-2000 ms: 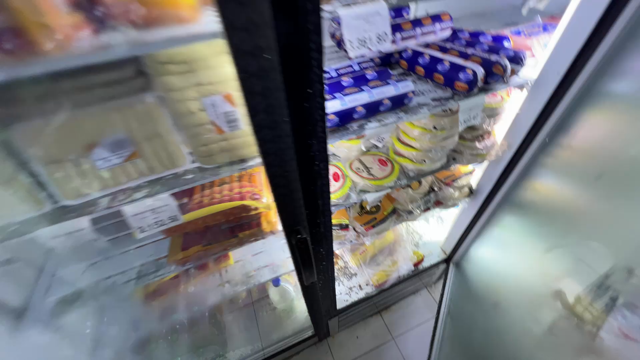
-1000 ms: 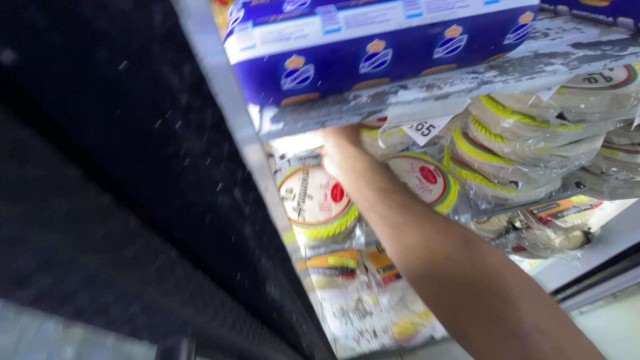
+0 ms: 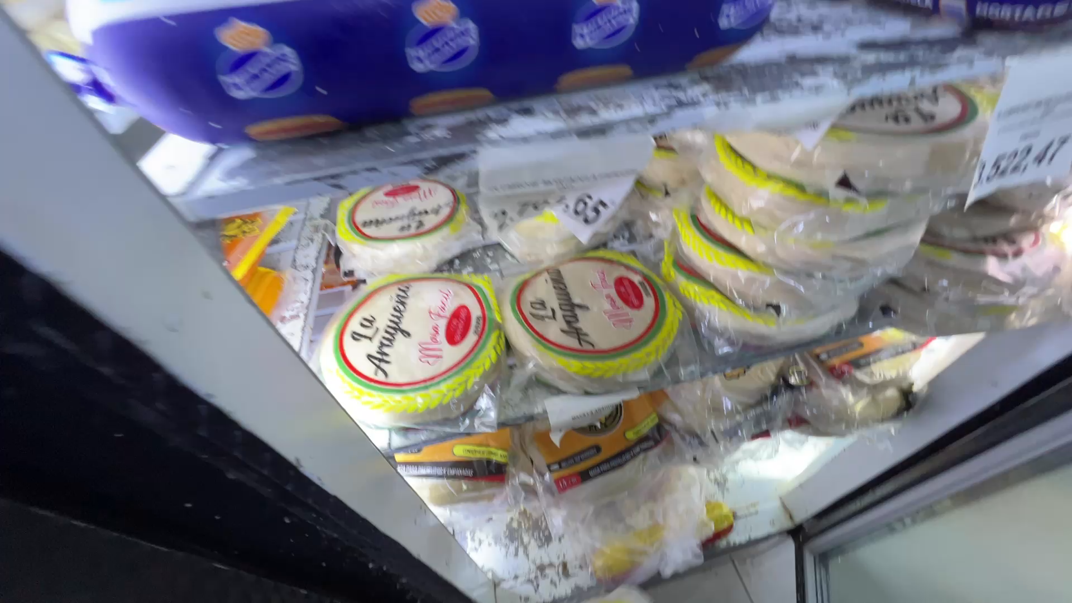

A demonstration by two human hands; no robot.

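Neither of my hands shows in the head view now. Two round plastic-wrapped packs of pale dough discs, the left one (image 3: 414, 347) and the right one (image 3: 595, 318), lie side by side at the front of a fridge shelf. Behind them is another round pack (image 3: 406, 219). A hanging price tag (image 3: 565, 188) partly covers one more pack. To the right, several similar packs stand in a leaning stack (image 3: 779, 226).
A large blue-wrapped sausage roll (image 3: 419, 63) lies on the shelf above. Orange-labelled packs (image 3: 599, 444) are on the lower shelf. The fridge's grey frame (image 3: 251, 352) runs down the left, and a glass door (image 3: 963, 536) is at lower right.
One second ago a bare forearm reached in over the round packs, its hand partly hidden under the upper shelf; it is now out of view. Earlier, the view was farther back.
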